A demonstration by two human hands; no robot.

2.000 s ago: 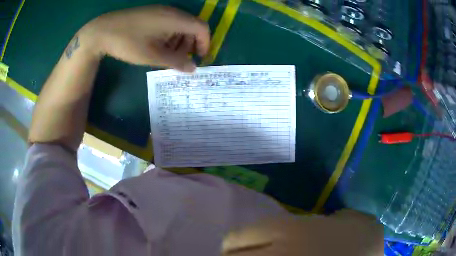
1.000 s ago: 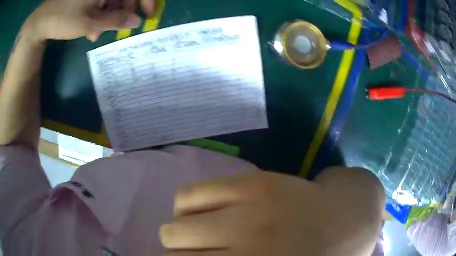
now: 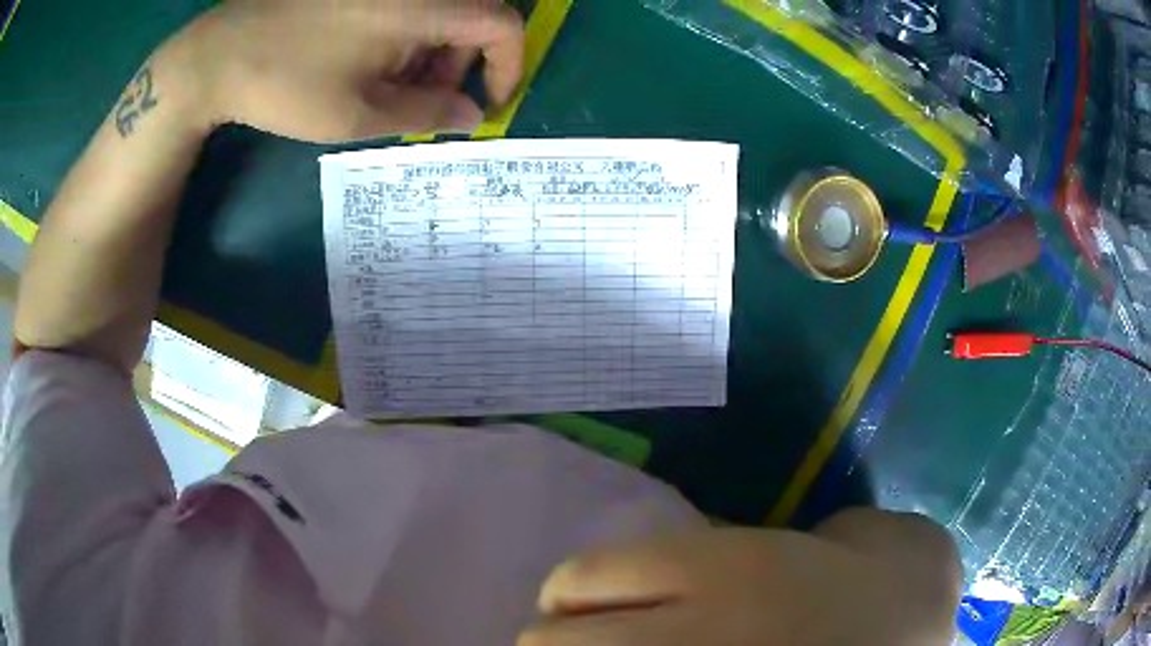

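Observation:
The white record sheet point(image 3: 530, 284) lies on the dark green mat, its printed table and Chinese heading facing up. My left hand point(image 3: 429, 76) rests above the sheet's top left corner with curled fingers; I cannot tell if it holds anything. My right hand point(image 3: 682, 593) is low in front of my body at the bottom edge, blurred, fingers bent; nothing shows in it. The gold-rimmed round piece point(image 3: 833, 229) sits right of the sheet with a blue wire attached. The red clip point(image 3: 992, 346) lies on the mat further right, on its thin red wire.
A brownish-red block point(image 3: 1001, 250) lies beside the blue wire. A clear tray with round parts point(image 3: 978, 76) is at the upper right. A clear ribbed tray point(image 3: 1073, 480) is at the lower right. A green label point(image 3: 593, 437) shows at the sheet's near edge. Yellow tape point(image 3: 871, 366) crosses the mat.
The camera view swings left-up and back, shifting everything in the picture. The sheet now lies straighter in view. My right hand is lower in the picture than one second ago.

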